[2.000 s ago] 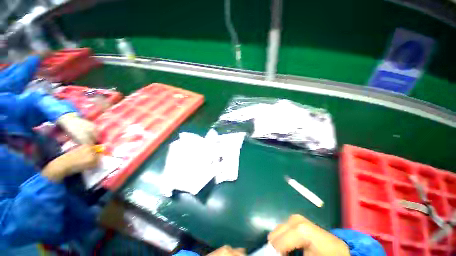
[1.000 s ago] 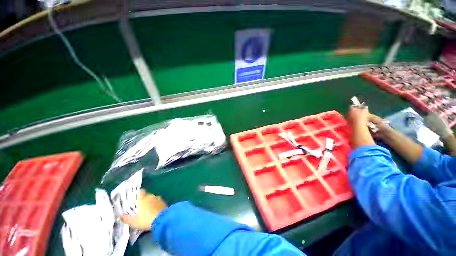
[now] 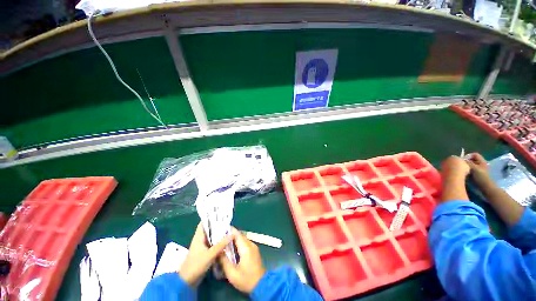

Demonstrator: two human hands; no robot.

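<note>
My left hand (image 3: 201, 254) and my right hand (image 3: 244, 262) are close together at the bottom centre. Both grip the lower end of a bundle of white strips (image 3: 215, 206), which stands up from the fingers and overlaps the clear plastic bag behind. More white strips (image 3: 120, 258) lie fanned on the green bench, left of my hands. A single narrow white strip (image 3: 264, 239) lies just right of my right hand, its left end hidden by the hand.
A clear bag of white strips (image 3: 253, 167) lies at back centre. A red-orange tray (image 3: 335, 267) with patterned strips (image 3: 402, 209) lies right; a film-covered tray (image 3: 64, 206) lies left. Another person's blue sleeves (image 3: 470, 244) reach in at right. Filled trays (image 3: 499, 120) are far right.
One hand was at the fanned white strips on the left; now both hands hold a white bundle at centre. The view has shifted slightly, and earlier it swung from left to right.
</note>
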